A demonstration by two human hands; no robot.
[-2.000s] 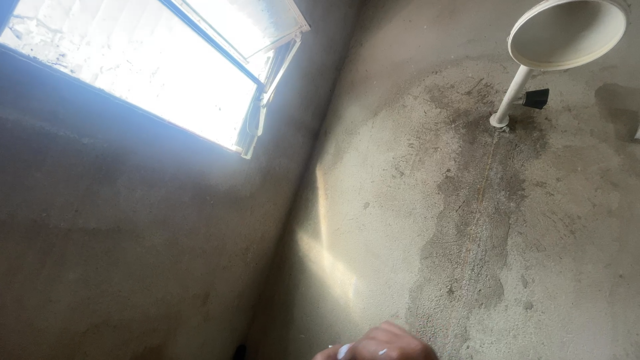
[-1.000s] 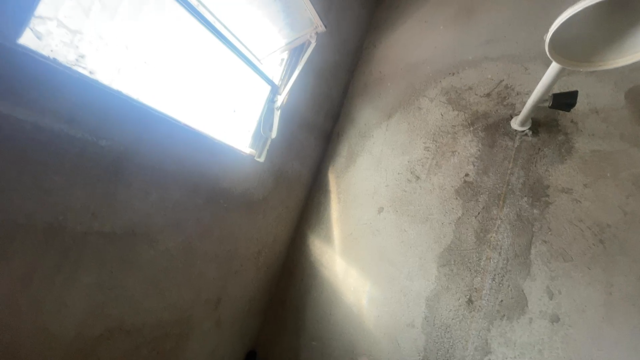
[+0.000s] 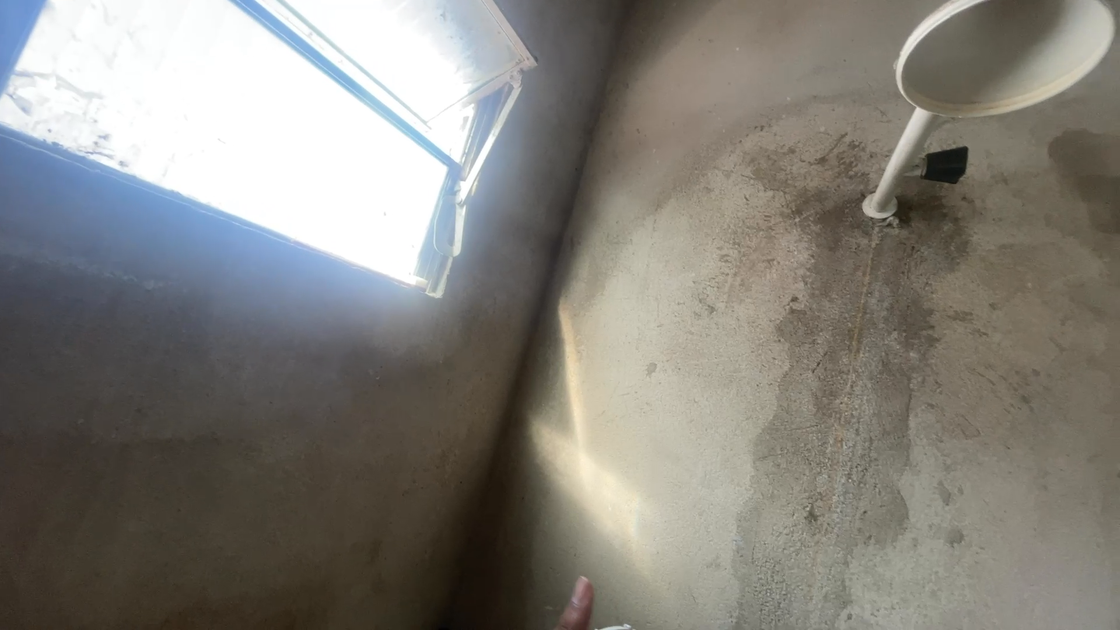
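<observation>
At the bottom edge, just right of the middle, one upright fingertip of what seems to be my right hand (image 3: 576, 604) shows. The rest of this hand is below the view, so its grip cannot be made out. Close to the finger's right side is a sliver of something white (image 3: 614, 626), too little to name. Behind them stands a rough cement-rendered wall (image 3: 691, 420) with a patch of sunlight on it. My left hand is not seen.
A round white fixture (image 3: 1006, 57) sits on a white pipe arm (image 3: 901, 162) from the right wall, with a black knob-like part (image 3: 945, 164) beside it. Dark damp-looking stains run below. A bright window with a tilted-open pane (image 3: 411, 52) is in the darker left wall.
Two seconds ago more of a hand showed at the bottom edge, with small white bits by it; one second ago no hand was seen. Now a single fingertip shows there.
</observation>
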